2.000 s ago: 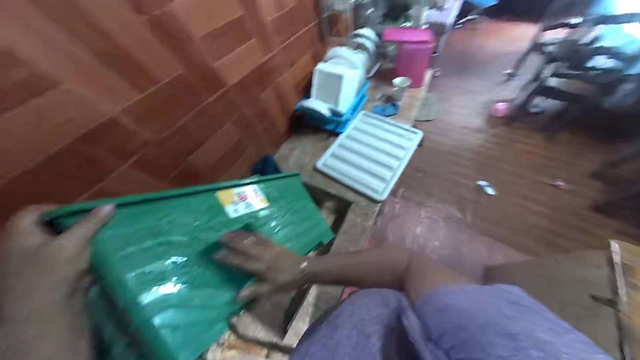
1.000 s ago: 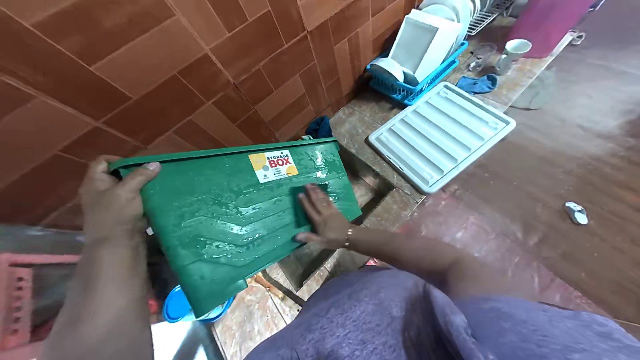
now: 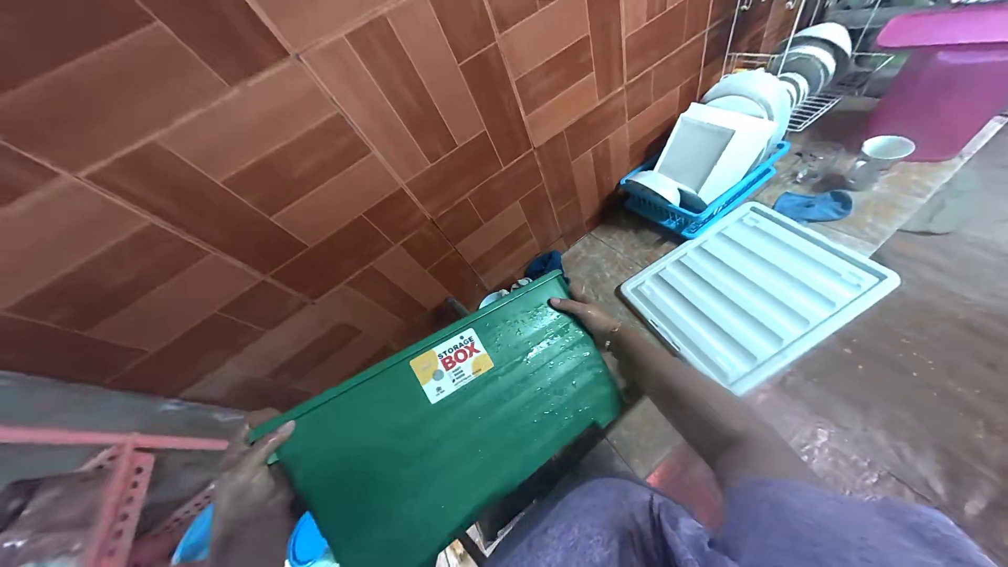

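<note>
A wet green plastic storage box point(image 3: 472, 425) with a printed sticker is tilted on its side in front of me, its outer wall towards me and water drops on its right part. My left hand point(image 3: 260, 465) grips the rim at the box's left corner. Around the upper right corner of the box my right hand point(image 3: 587, 316) is closed, fingers on the wet face. A pale ribbed plastic lid point(image 3: 756, 295) lies to the right of the box, apart from both hands.
Behind the lid, a blue dish rack point(image 3: 693, 216) holds white dishes. A mug point(image 3: 878, 157), a blue cloth point(image 3: 815, 206) and a pink bin point(image 3: 941, 98) stand or lie further right. A brown tiled wall point(image 3: 315, 157) rises behind; a red metal frame point(image 3: 118, 496) is at lower left.
My right hand has moved from the middle of the box's face to its upper right corner. My left hand keeps hold of the left corner.
</note>
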